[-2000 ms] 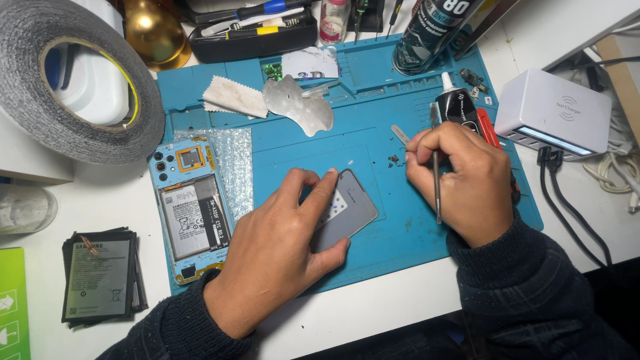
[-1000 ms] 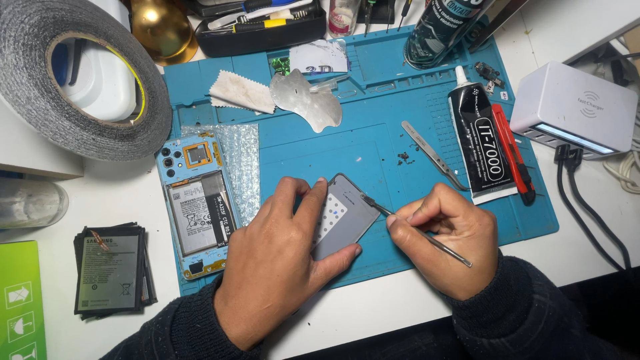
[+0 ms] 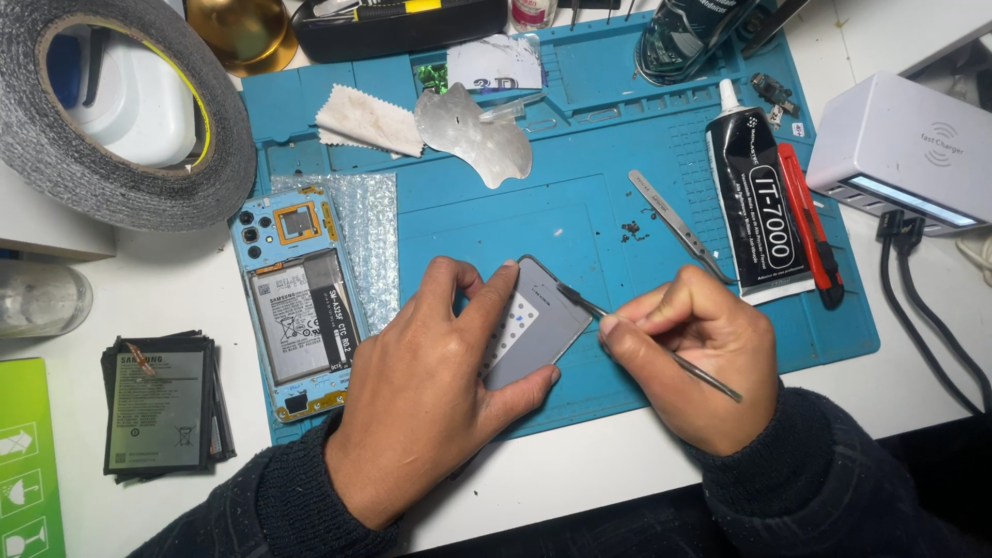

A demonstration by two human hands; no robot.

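Observation:
My left hand point(image 3: 434, 364) holds a grey phone back cover or panel point(image 3: 535, 345) down on the blue work mat point(image 3: 496, 225), thumb at its lower edge and fingers at its upper left. A dotted white patch on the panel is partly hidden by that hand. In my right hand point(image 3: 690, 349) is a thin metal scraping tool point(image 3: 713, 377), its dark tip touching the panel's upper right edge. An opened blue phone point(image 3: 298, 310) with its battery showing lies left of my left hand, partly on bubble wrap point(image 3: 372, 248).
Tweezers point(image 3: 674, 221), a black glue tube point(image 3: 756, 201) and a red utility knife point(image 3: 810, 225) lie to the right, near a white charger point(image 3: 907, 155). A thin metal sheet point(image 3: 473, 136) and cloth point(image 3: 368, 120) lie behind. Phone batteries point(image 3: 163, 403) and a tape roll point(image 3: 225, 116) are left.
My right hand has moved from beside the glue tube to the panel, bringing the tool to its edge. The tweezers, partly behind that hand earlier, now lie in full view.

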